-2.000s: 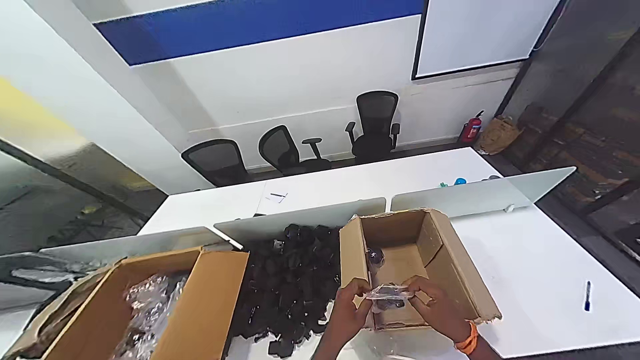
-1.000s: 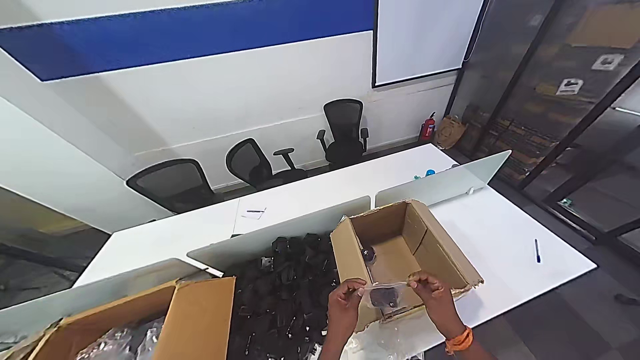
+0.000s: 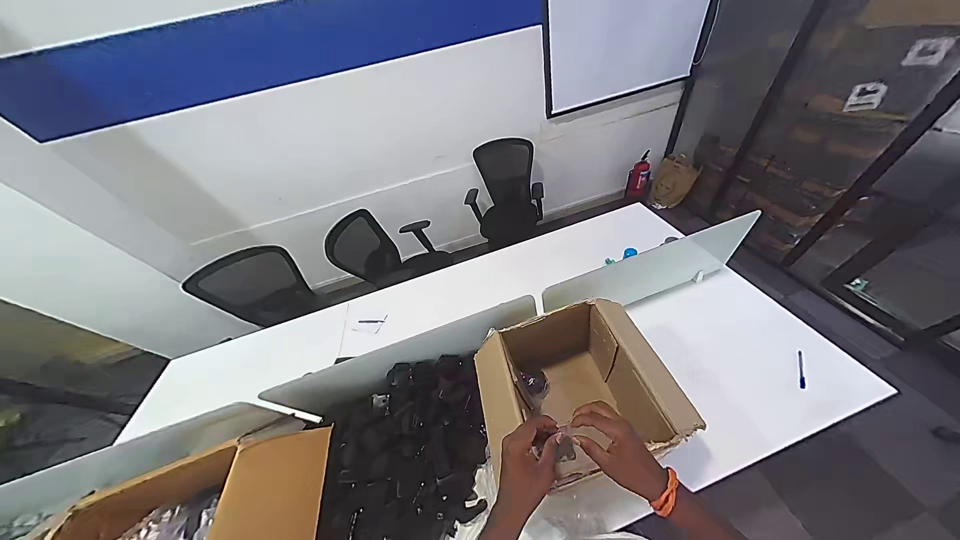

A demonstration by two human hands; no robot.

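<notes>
Over the near edge of an open cardboard box (image 3: 645, 367), my left hand (image 3: 527, 457) and my right hand (image 3: 615, 450) pinch a small clear plastic bag (image 3: 564, 444) between their fingertips. Something dark shows inside the bag; the fingers partly hide it. An orange band circles my right wrist. A dark wrapped item (image 3: 534, 381) lies in the box near its left wall. To the left of this box is a large pile of small black plastic parts (image 3: 412, 450).
Another cardboard box (image 3: 274, 480) with clear plastic bags (image 3: 176, 521) stands at lower left. A glass divider (image 3: 652, 274) runs behind the open box. A pen (image 3: 802, 369) lies on the white table (image 3: 735, 360) at right. Mesh chairs (image 3: 506, 187) stand beyond.
My hands have come closer together on the bag, which was stretched flat between them a second ago and is now bunched at the fingertips. The view has shifted.
</notes>
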